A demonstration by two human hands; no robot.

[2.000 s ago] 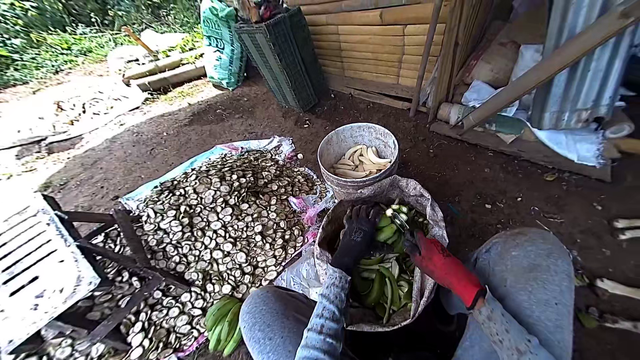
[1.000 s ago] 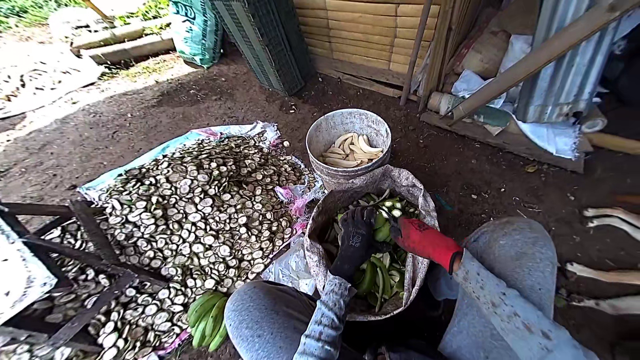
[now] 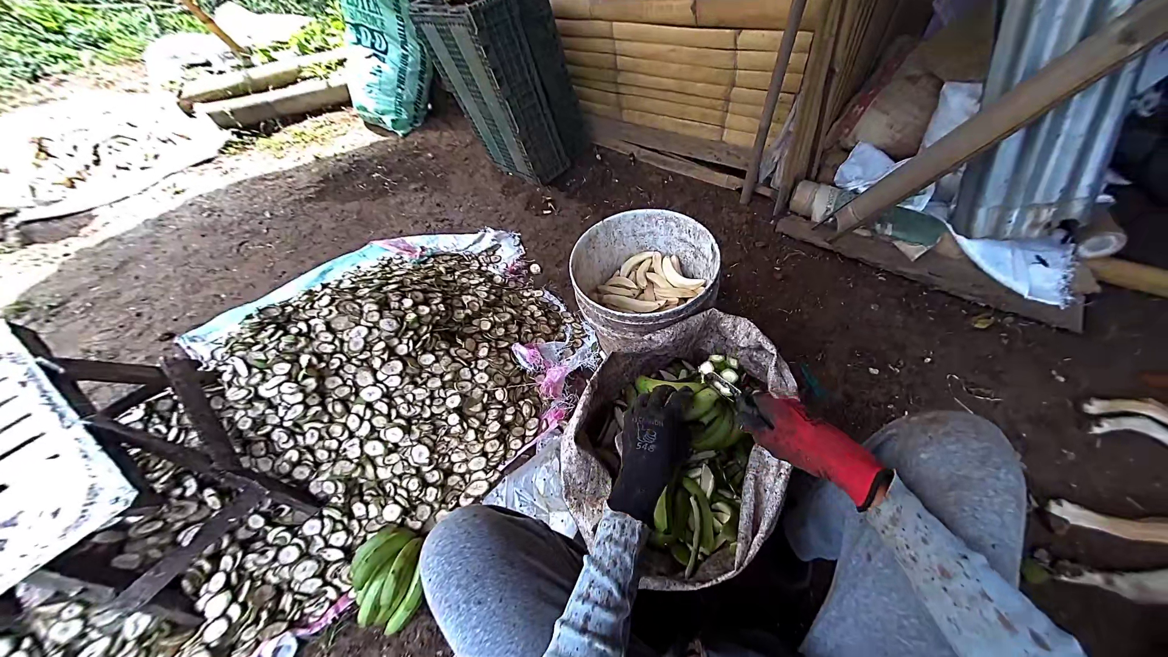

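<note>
My left hand, in a black glove, is closed on a bunch of green bananas over the mouth of an open woven sack. In its red and black glove, my right hand grips a small blade, whose tip lies at the white cut ends of the bunch. The blade's handle is hidden by the fingers. Green peels lie inside the sack. Behind the sack, a stained bucket holds peeled bananas.
Many sliced pieces are heaped on a sheet at the left, beside a wooden frame. A green banana bunch lies near my left knee. A green crate stands behind. Legs of an animal show at the right edge.
</note>
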